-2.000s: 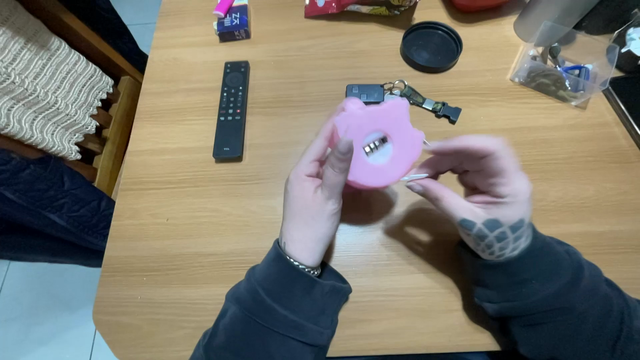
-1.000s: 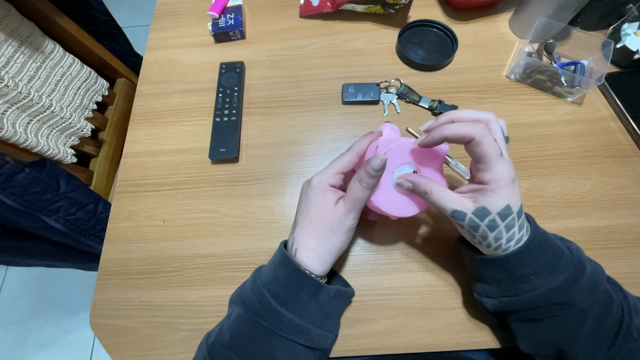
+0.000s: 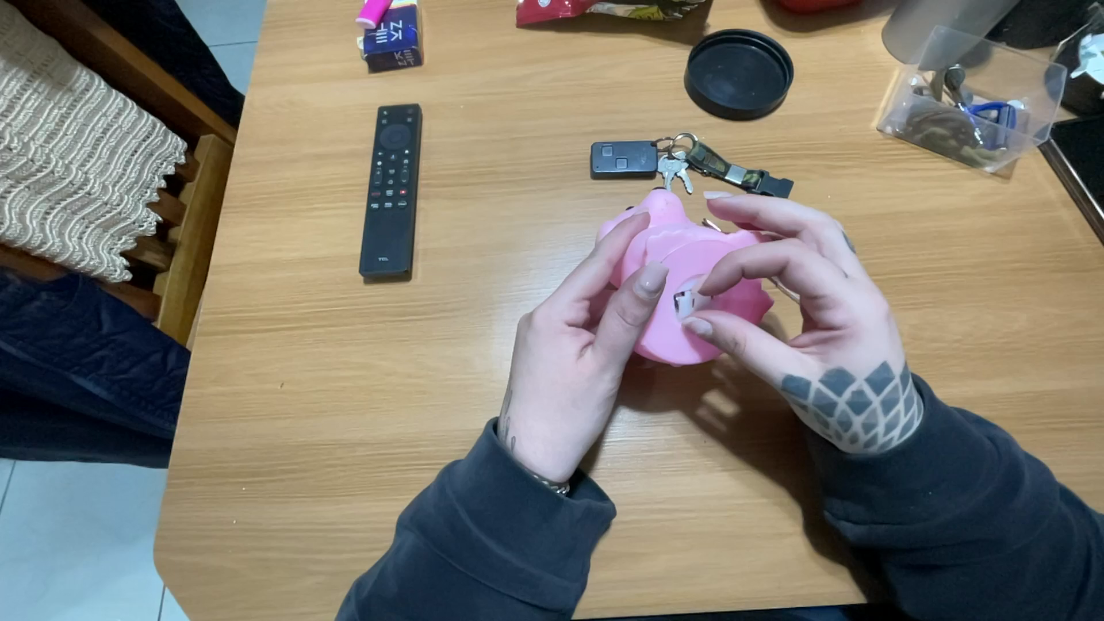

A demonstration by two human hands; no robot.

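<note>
A pink rounded plastic or rubber object (image 3: 668, 332) with small bumps on its edge is held above the table, its flat side toward me. My left hand (image 3: 578, 354) grips it from the left, thumb on the face. At a pale round recess in that face, the thumb and index finger of my right hand (image 3: 802, 302) are around a small white piece with metal (image 3: 684, 302); whether the piece is loose or fixed cannot be told. Part of a slim metallic item shows behind my right fingers. A key fob (image 3: 623, 160) with keys (image 3: 674, 171) and a camouflage strap (image 3: 724, 168) lies just beyond.
On the wooden table (image 3: 328, 414) lie a black remote control (image 3: 391, 194), a small dark blue box (image 3: 393, 39), a round black lid (image 3: 739, 74) and a red packet (image 3: 561, 9). A clear plastic container (image 3: 975, 103) with small items stands back right. A slatted wooden chair (image 3: 207, 216) is at the left.
My right hand has moved onto the face of the pink object, its fingertips now at the recess. Two seconds ago it was to the right, holding a thin item beside the object's edge.
</note>
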